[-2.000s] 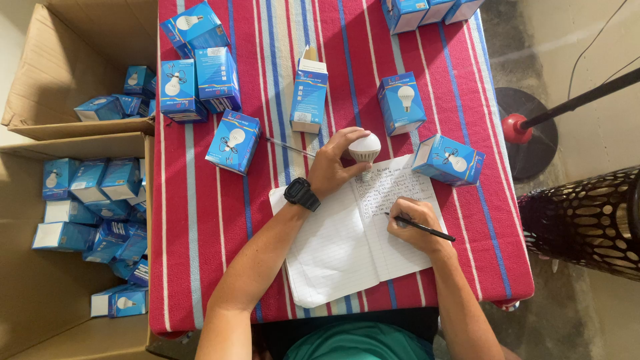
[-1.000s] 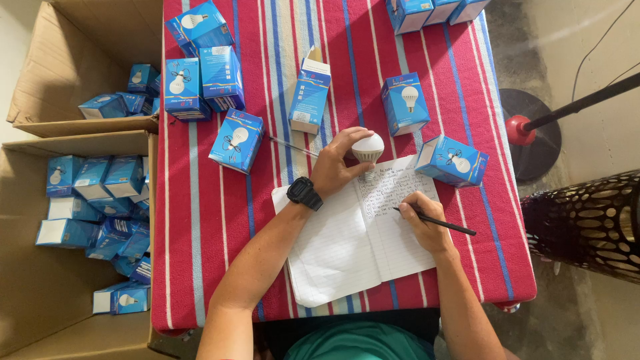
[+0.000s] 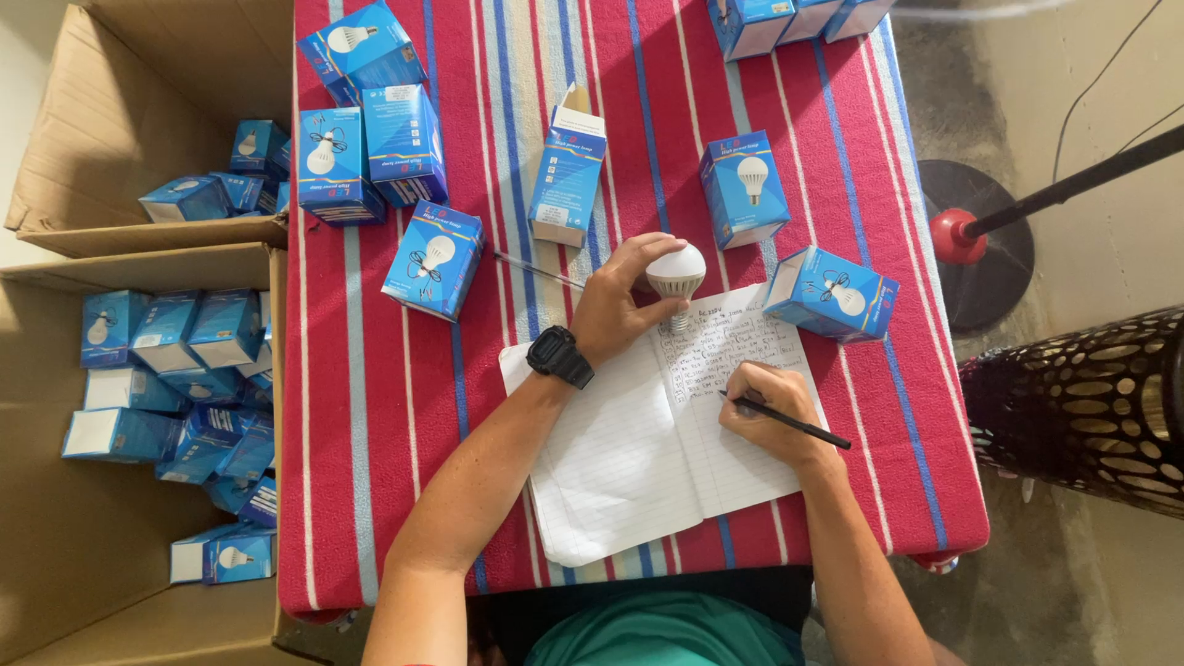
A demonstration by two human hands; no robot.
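Observation:
An LED light bulb (image 3: 676,274) stands between the thumb and fingers of my left hand (image 3: 622,298), its screw base down at the top edge of an open lined notebook (image 3: 615,462). A black watch is on that wrist. My right hand (image 3: 770,413) holds a black pen (image 3: 800,425), its tip on the right page below several lines of handwriting. The left page looks blank. A blue bulb box (image 3: 569,176) with its top flap open lies above my left hand, and a clear pen (image 3: 539,271) lies partly hidden behind that hand.
Blue bulb boxes (image 3: 832,294) lie around the notebook on the red striped tablecloth (image 3: 388,518), with more at the top edge. Two open cardboard cartons (image 3: 55,555) holding such boxes stand at the left. A stand with a round black base (image 3: 985,268) and a perforated dark basket (image 3: 1091,407) are at the right.
The pen tip in my right hand has moved lower down the right page. My left hand stays at the bulb.

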